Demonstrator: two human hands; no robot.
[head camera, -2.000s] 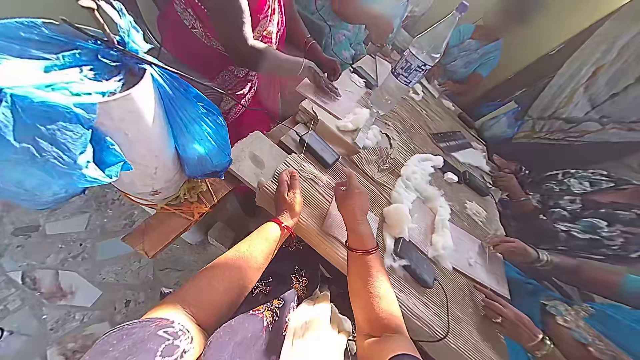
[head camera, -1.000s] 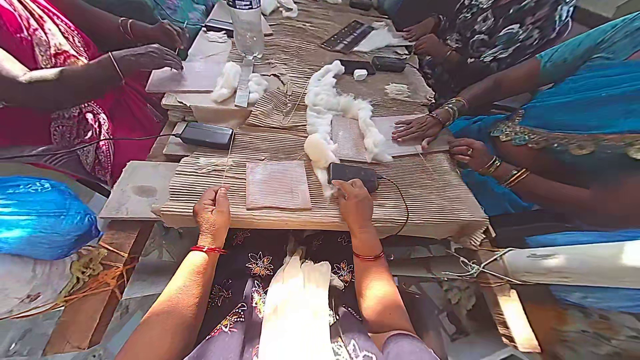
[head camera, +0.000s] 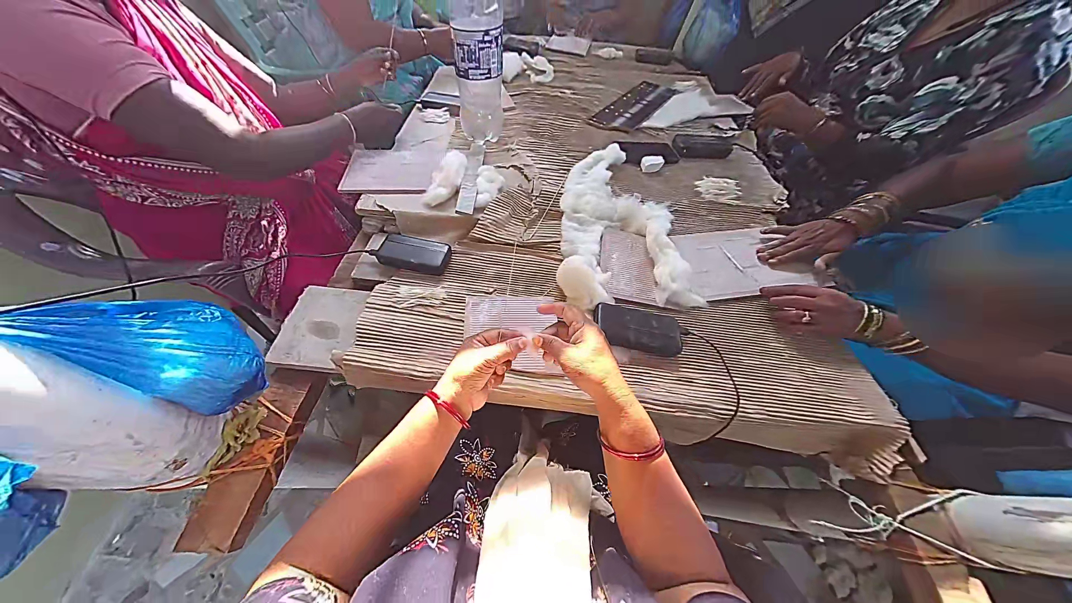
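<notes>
My left hand (head camera: 483, 366) and my right hand (head camera: 579, 347) meet over a small ribbed pale tile (head camera: 508, 311) near the table's front edge. Thumb and fingertips of each are pinched together, nearly touching; a faint whitish bit, perhaps cotton, shows between them, too small to make out. Just right of my right hand lies a black box-shaped device (head camera: 639, 329) with a cable. Beyond it a long piece of white cotton wool (head camera: 586, 219) stretches over the corrugated cardboard (head camera: 469, 276). A little pile of thin white wicks (head camera: 419, 296) lies to the left of the tile.
A plastic bottle (head camera: 480, 75) stands at the back left, near a second black device (head camera: 410, 254). A co-worker's hands (head camera: 796, 276) rest by a pale board (head camera: 729, 264) at right. Other people sit around the table. A blue plastic bag (head camera: 151, 347) covers a white container at left.
My hands were apart on either side of the tile, the right one at the black device; now they are together over the tile. The view has turned a lot since two seconds ago.
</notes>
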